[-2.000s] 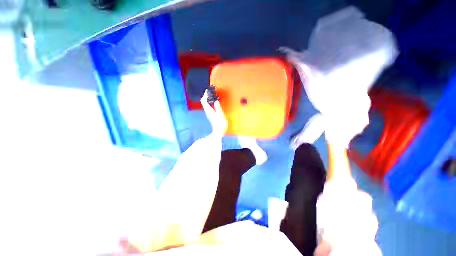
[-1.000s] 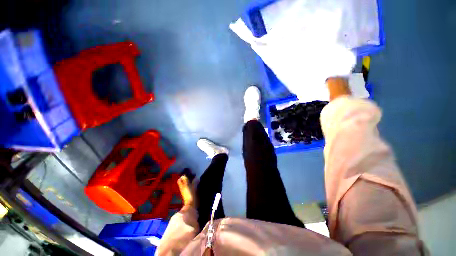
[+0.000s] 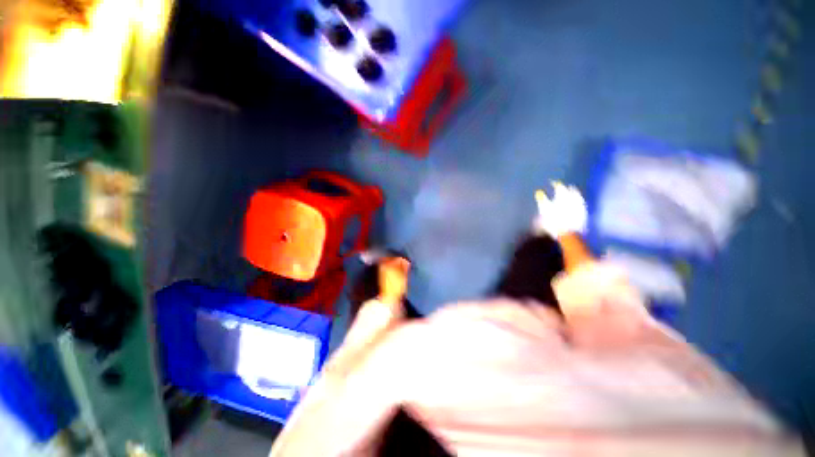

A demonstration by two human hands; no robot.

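Observation:
My right hand (image 3: 561,210) wears a white glove with yellow fingertips. It is held out over the floor with its fingers apart and nothing visible in it. My left hand (image 3: 393,275) is bare and blurred, low in front of my body; whether it holds anything cannot be told. A blue bin with a white liner (image 3: 666,201) stands on the floor to the right of my gloved hand. A smaller whitish-covered container (image 3: 645,277) is just below it, partly beside my sleeve.
A red-orange stool (image 3: 286,236) and a blue crate with white inside (image 3: 259,357) are at the left. The green bench (image 3: 138,357) with a black heap (image 3: 85,286) runs along the left edge. A blue crate with round black parts (image 3: 407,58) is at the top, beside another red stool (image 3: 429,103).
The view has turned, bringing the bench in at left. My right hand has let go of the white sheet. The black pieces seen in the right-hand bin no longer show.

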